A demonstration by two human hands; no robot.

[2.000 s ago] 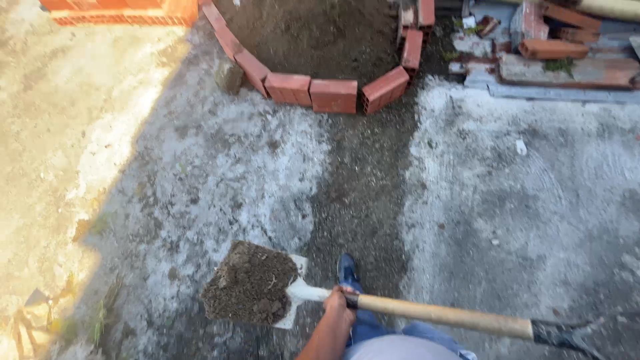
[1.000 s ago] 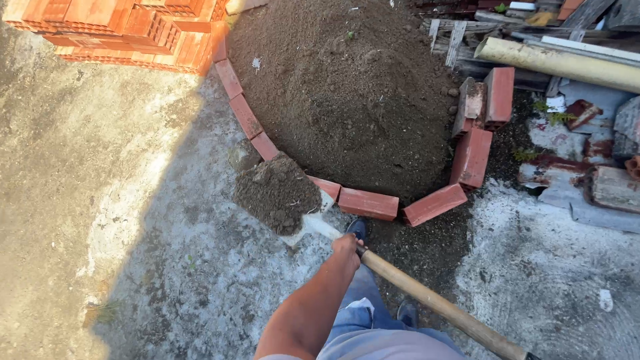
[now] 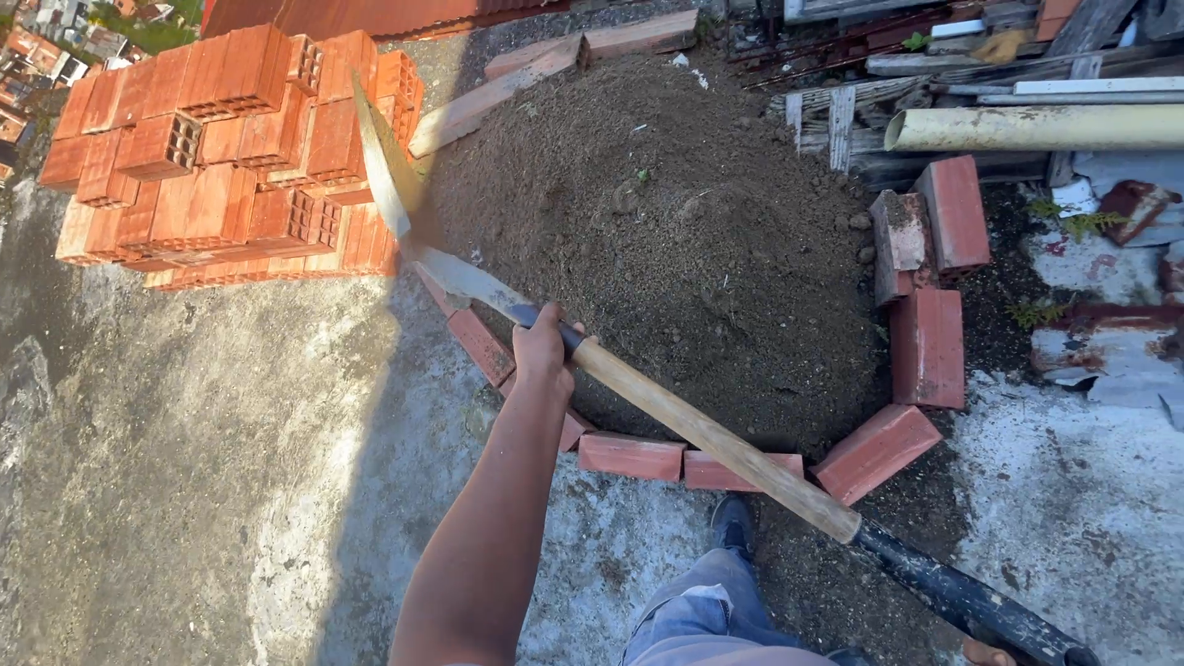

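Observation:
My left hand (image 3: 544,350) grips the dark socket where the metal of a shovel (image 3: 717,425) meets its wooden shaft. At the lower right edge, part of my right hand (image 3: 988,653) shows at the black grip end of the shovel; most of it is out of frame. The shovel blade (image 3: 384,166) is turned on its edge above the left side of a heap of dark sand (image 3: 666,231), and no load shows on it. Red hollow bricks (image 3: 632,456) lie in a curved row around the heap's near side.
Orange hollow bricks (image 3: 217,203) are stacked at the upper left, close to the blade. A cream pipe (image 3: 1027,128), old boards and rusty sheet metal (image 3: 1101,347) lie at the right. My shoe (image 3: 733,525) is just below the brick row on the concrete.
The shovel has moved from the concrete outside the brick row to above the heap's left side. The dark load seen on its blade in both earlier frames is gone from it.

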